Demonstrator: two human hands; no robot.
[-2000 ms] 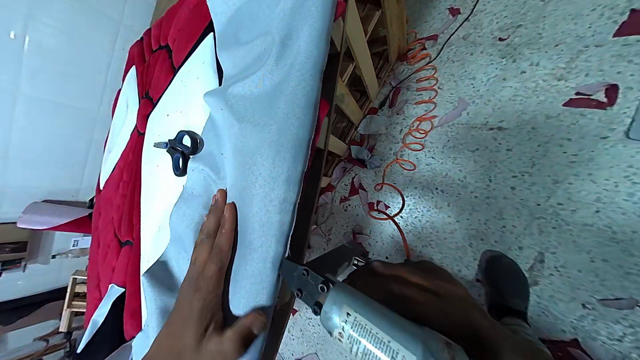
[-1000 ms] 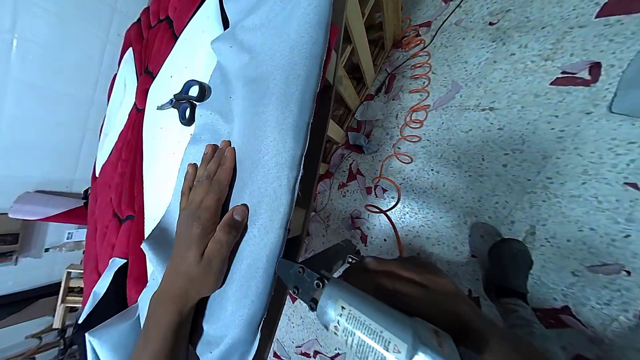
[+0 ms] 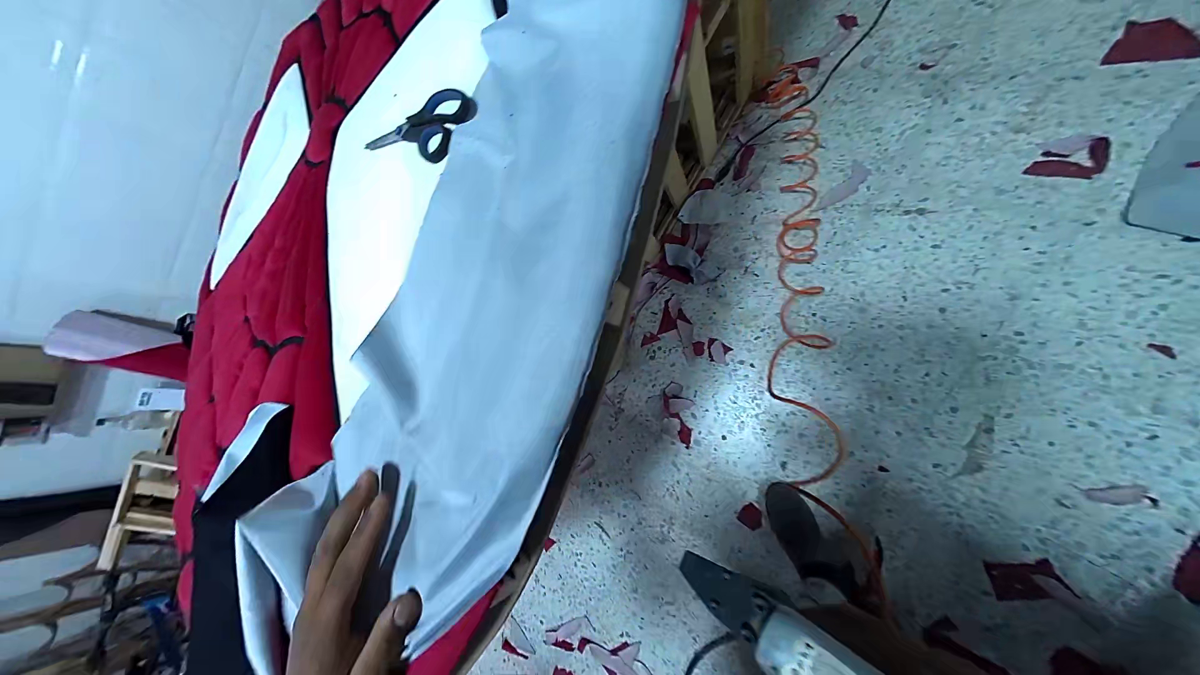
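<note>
My left hand (image 3: 347,586) lies on the light grey fabric (image 3: 525,244) at the lower left, fingers apart, holding nothing. My right hand (image 3: 867,633), partly cut off at the bottom edge, is wrapped around a pneumatic stapler (image 3: 750,609) with a grey body and a dark nose. The stapler is over the floor, apart from the frame edge. The grey fabric covers the side of a red quilted upholstered piece (image 3: 253,328) with white panels. Black-handled scissors (image 3: 427,127) rest on the white panel (image 3: 380,206), partly open.
A coiled orange air hose (image 3: 797,234) runs along the speckled floor (image 3: 956,356) beside the wooden frame (image 3: 698,103). Red and grey fabric scraps (image 3: 1069,159) lie scattered there. A shoe (image 3: 797,525) stands by the hose. Behind the piece is a wooden rack (image 3: 141,497) with a fabric roll (image 3: 112,342) near it.
The stapler in my right hand has moved off the frame edge and out over the floor. My left hand has shifted lower along the grey fabric. The view has shifted too.
</note>
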